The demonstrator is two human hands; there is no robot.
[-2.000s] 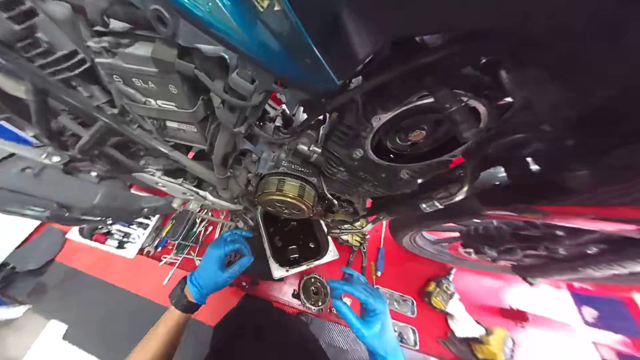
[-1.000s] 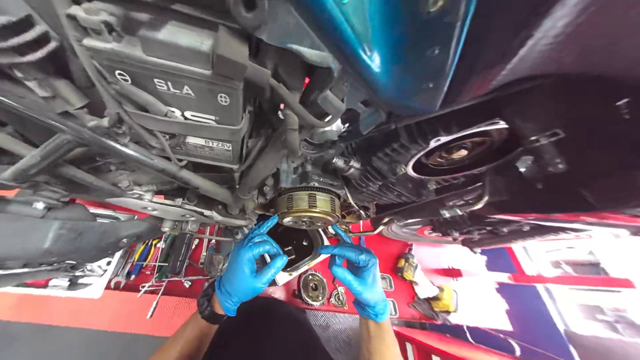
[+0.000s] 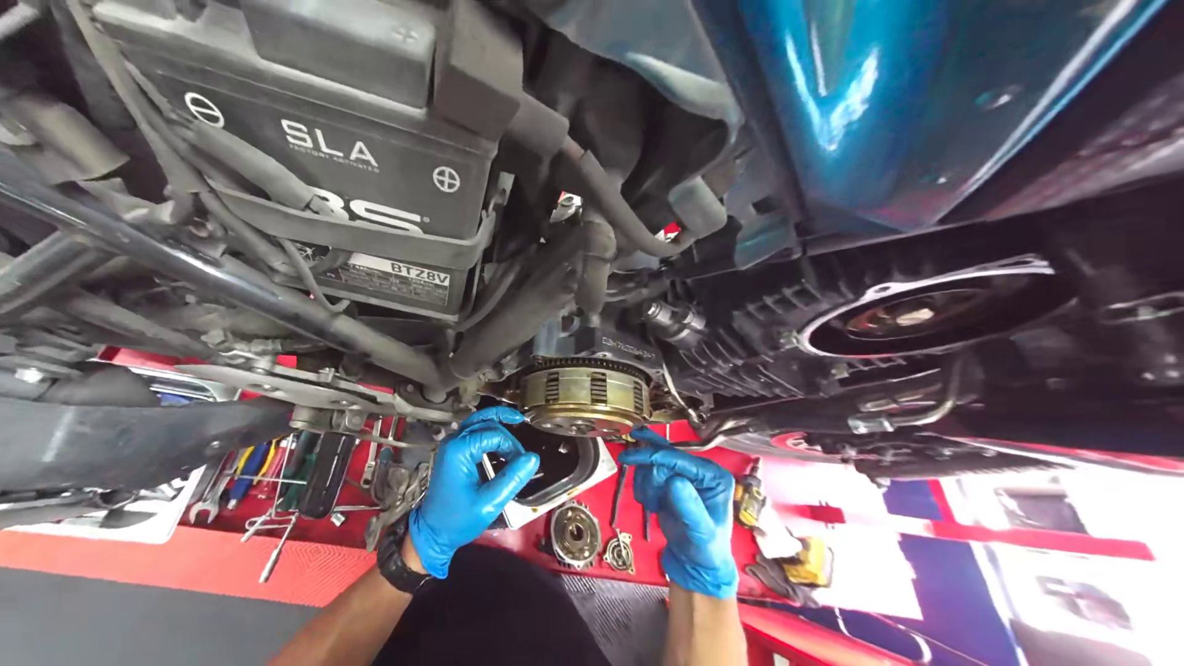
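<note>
A brass-coloured clutch basket (image 3: 586, 396) sits on the side of a motorcycle engine, its slotted rim showing. My left hand (image 3: 476, 481), in a blue glove, is at the basket's lower left, index finger stretched toward its edge and thumb apart, with nothing seen in it. At the lower right, my right hand (image 3: 683, 509), also gloved in blue, has its index fingertip near the basket's edge and the other fingers curled; whether it pinches something small cannot be told. Below lies a black pan (image 3: 560, 462) with dark fluid. A round metal clutch part (image 3: 575, 535) and a smaller metal part (image 3: 620, 552) rest nearby.
A black battery (image 3: 324, 157) and frame tubes hang close at the upper left. Teal bodywork (image 3: 832, 102) is overhead. An open round engine housing (image 3: 916, 314) is at the right. Wrenches and pliers (image 3: 245, 472) lie left on the red surface, a yellow power tool (image 3: 809, 561) right.
Both hands have risen from above the red surface to the clutch basket's lower edge. The view has moved closer to the engine.
</note>
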